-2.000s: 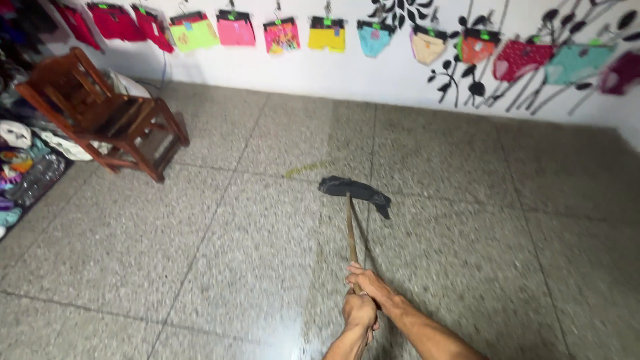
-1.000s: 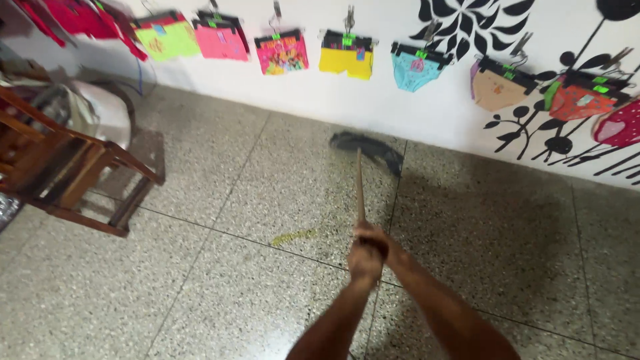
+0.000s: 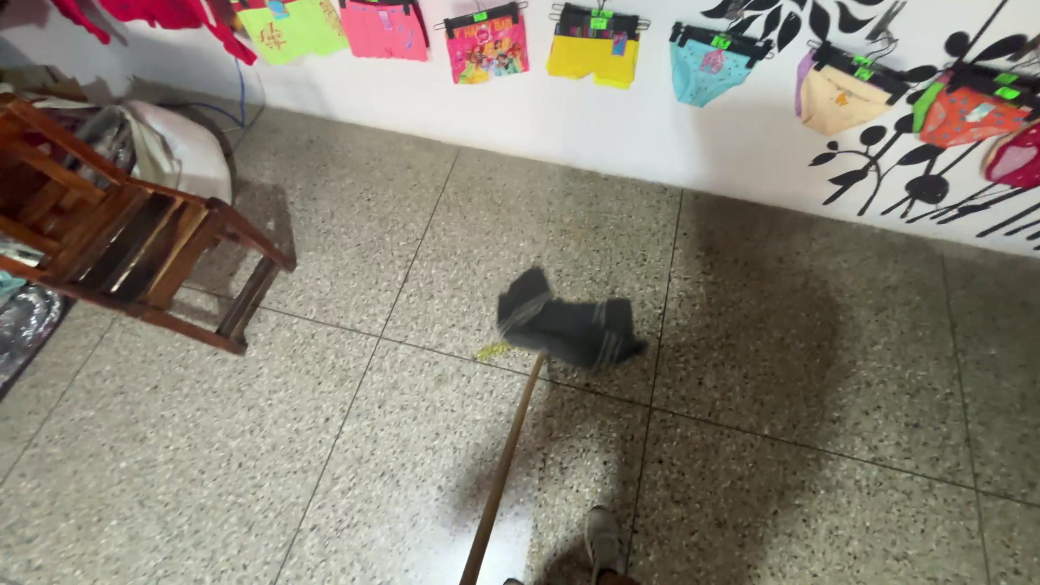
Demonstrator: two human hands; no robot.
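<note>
A dark cloth mop head (image 3: 573, 325) lies on the speckled terrazzo floor near the middle of the head view, bunched up at its left end. From it a wooden mop handle (image 3: 504, 467) runs down and leaves the view at the bottom edge. A yellow mark (image 3: 493, 350) on the floor shows just left of the cloth, partly beside it. Neither my left hand nor my right hand is in view, so what they hold is hidden.
A wooden chair (image 3: 154, 236) stands at the left, near a white bag (image 3: 183, 150). Children's underwear on hangers, such as yellow shorts (image 3: 593, 61), lines the white wall (image 3: 569, 130). A shoe (image 3: 604, 536) shows at the bottom.
The mop head has come back from near the wall toward me, to beside the yellow mark. Both hands, earlier on the handle, have left the view.
</note>
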